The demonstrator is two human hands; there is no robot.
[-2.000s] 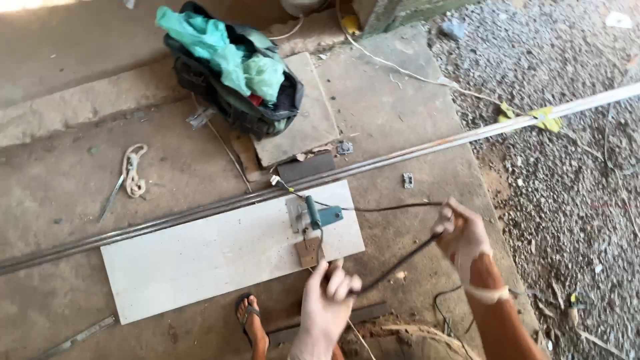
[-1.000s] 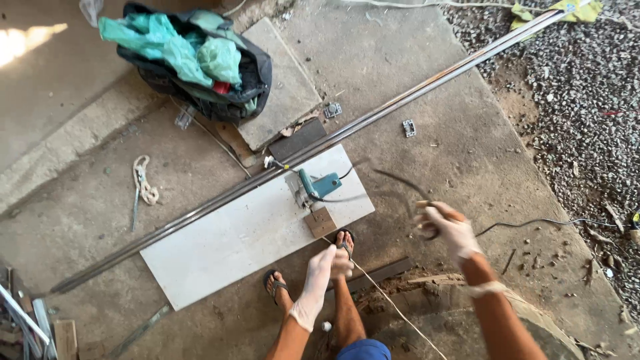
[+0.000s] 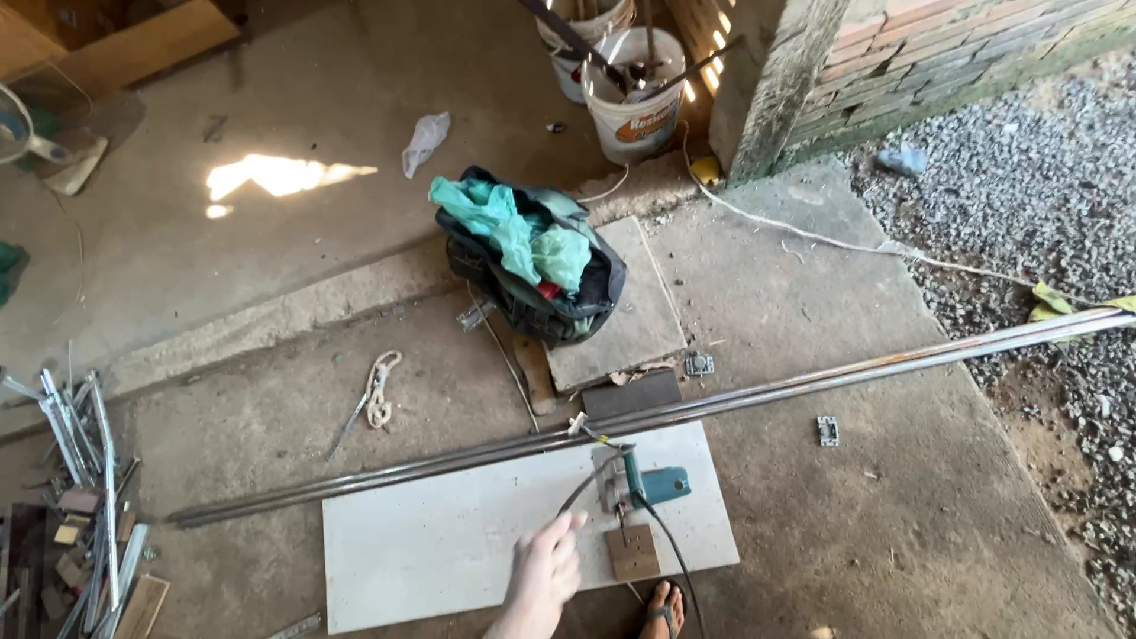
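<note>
My left hand (image 3: 543,568), gloved in white, reaches over the front of a white board (image 3: 426,541); a black cable (image 3: 581,488) runs up from its fingertips to a teal power tool (image 3: 652,484). The tool lies on the board with its metal base plate flat, beside a small brown wooden block (image 3: 633,552). Another stretch of black cable (image 3: 679,555) leads down past a sandaled foot. Behind the tool, long metal pipes (image 3: 470,461) lie along the board's back edge. My right hand is out of the frame.
A black bag (image 3: 532,306) with green plastic stands on a slab (image 3: 639,302). Buckets (image 3: 635,111) of tools are near a post (image 3: 772,98). Rope (image 3: 380,390) lies at mid-left, metal and wood scraps (image 3: 84,470) at far left, gravel (image 3: 1003,177) at right.
My right hand, earlier at the right with a black cable, has left the view. My left hand is now over the board, by the tool. The view has swung a lot.
</note>
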